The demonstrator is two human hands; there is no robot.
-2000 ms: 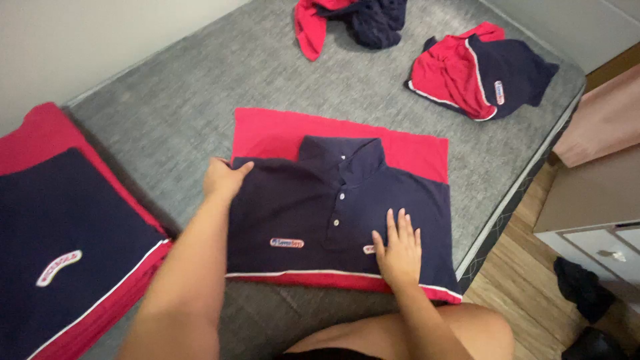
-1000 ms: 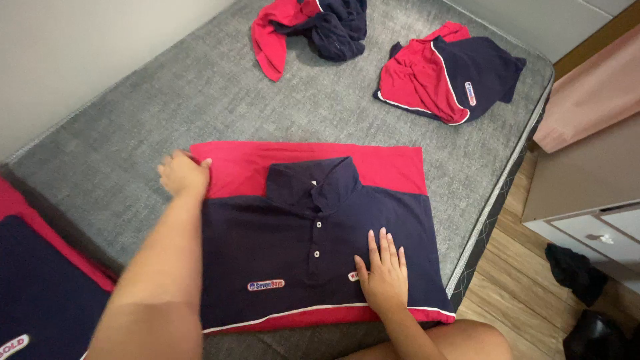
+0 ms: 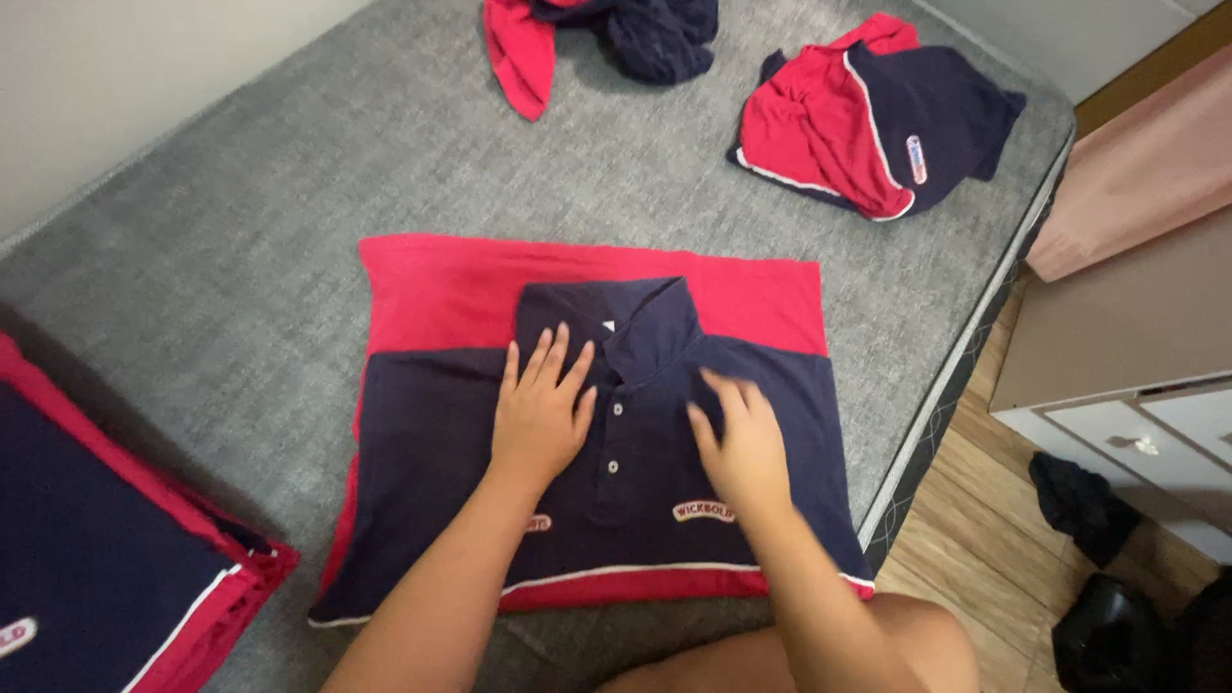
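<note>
A navy and red polo shirt (image 3: 654, 433) lies folded into a rough rectangle on the grey mattress (image 3: 289, 202), its buttoned placket facing up. My left hand (image 3: 544, 404) rests flat with spread fingers on the left side of the collar (image 3: 654, 327) and the cloth below it. My right hand (image 3: 741, 433), slightly blurred, is over the right chest just above an embroidered patch (image 3: 703, 510), fingers apart and a little bent; whether its fingertips touch the cloth cannot be told. Neither hand grips the fabric.
Folded navy and red shirts (image 3: 87, 520) lie at the left. A crumpled shirt (image 3: 885, 115) lies at the back right, and more bunched clothing (image 3: 616, 38) at the top. Beyond the mattress's right edge stand a drawer unit (image 3: 1116, 385) and dark items (image 3: 1107, 626) on the wooden floor.
My left hand has left the red upper left corner and come to the collar. My right hand has moved up from the patch towards the collar's right side.
</note>
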